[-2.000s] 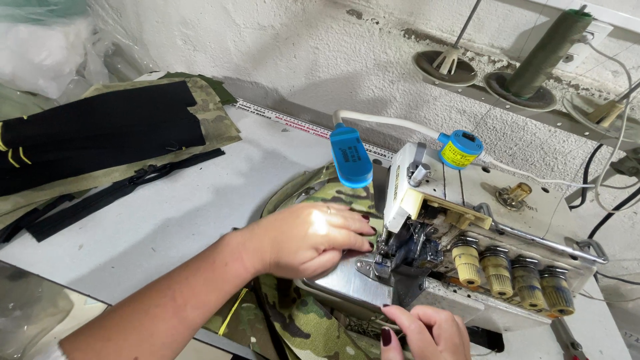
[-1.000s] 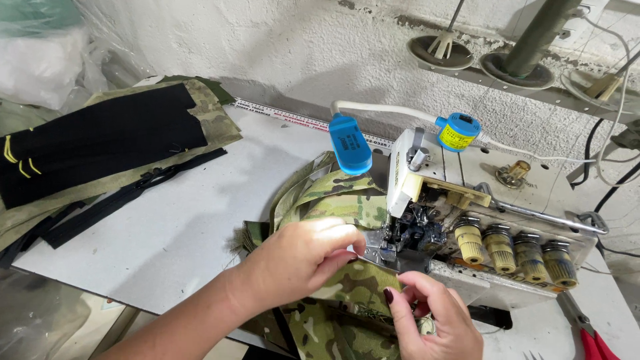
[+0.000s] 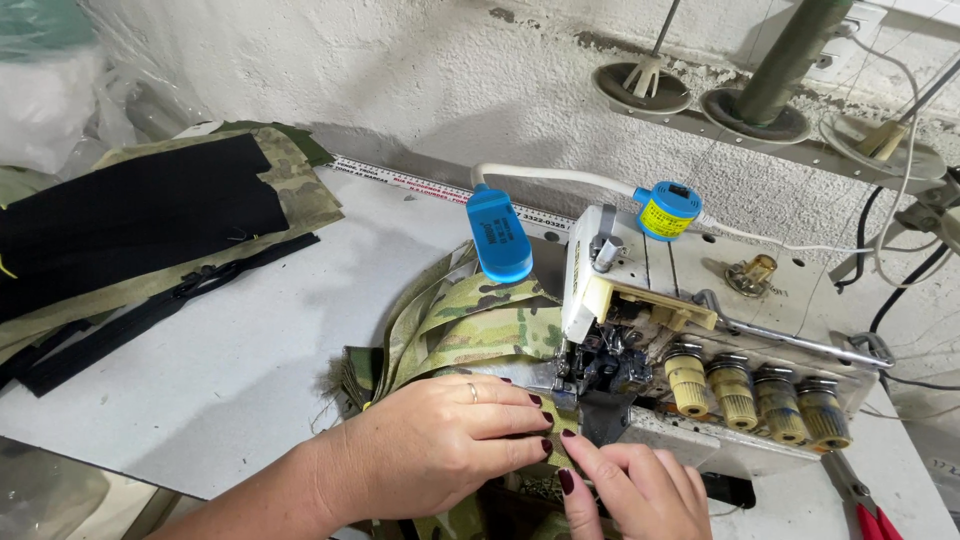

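Note:
Camouflage fabric (image 3: 495, 330) lies in folded strips left of the presser foot of a white overlock sewing machine (image 3: 622, 262), and more of it hangs over the table's front edge. My left hand (image 3: 450, 435) lies palm down with its fingertips on a fabric edge (image 3: 564, 431) just in front of the presser foot. My right hand (image 3: 637, 487) is at the same edge, its index fingertip on the fabric and its thumb a little apart below. Whether either hand pinches the fabric is hard to see. The needle area is partly hidden by machine parts.
A blue gooseneck lamp (image 3: 499, 236) hangs over the fabric. Black and camouflage pieces (image 3: 150, 210) and a black zipper (image 3: 187, 289) lie on the table's left. Red-handled scissors (image 3: 862, 491) lie right of the machine. Thread stands (image 3: 757, 112) are behind, before a rough wall.
My left hand has gone from pinching the fabric edge to lying flat on it. The fabric strips, mostly under my hand two seconds ago, now show spread beside the machine.

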